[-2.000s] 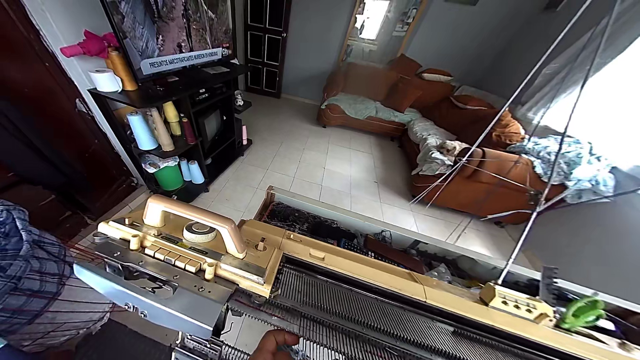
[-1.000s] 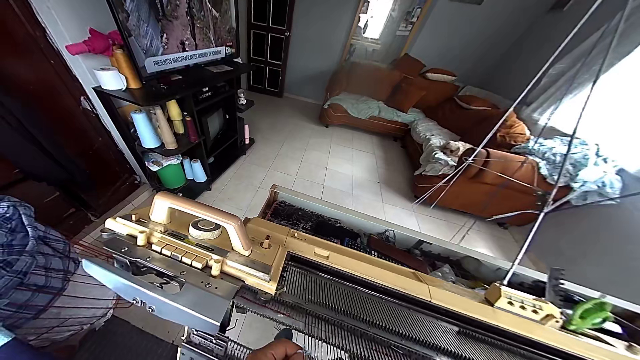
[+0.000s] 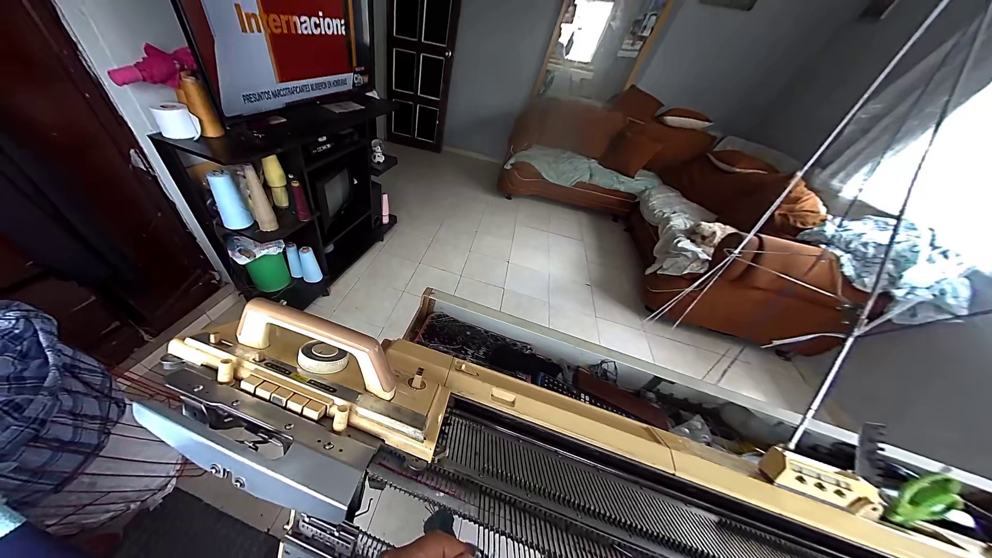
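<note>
A hand, seemingly my right hand (image 3: 435, 545), shows only in part at the bottom edge, over the needle bed (image 3: 535, 473) of a knitting machine. A small dark shape (image 3: 439, 520) is at its fingertips; whether it is held cannot be told. Left of the hand sits the cream carriage (image 3: 403, 403) with its beige handle (image 3: 318, 337), round dial (image 3: 322, 356) and push buttons (image 3: 283, 395). A grey metal arm plate (image 3: 263, 465) juts from the carriage toward me. Below the plate, a metal part (image 3: 322, 535) lies left of the hand. My left hand is out of view.
Plaid fabric (image 3: 46, 395) and reddish yarn strands hang at the left. A yarn mast (image 3: 829, 372) rises at the right near a green object (image 3: 926, 500). Beyond the machine are a trough of mixed items (image 3: 573, 387), an orange-brown sofa (image 3: 763, 302) and a black shelf (image 3: 310, 225) with yarn cones.
The hand at the bottom edge has shifted slightly, and a dark shape now shows at its fingertips, unlike two seconds ago. The television picture has changed. The carriage stays at the left.
</note>
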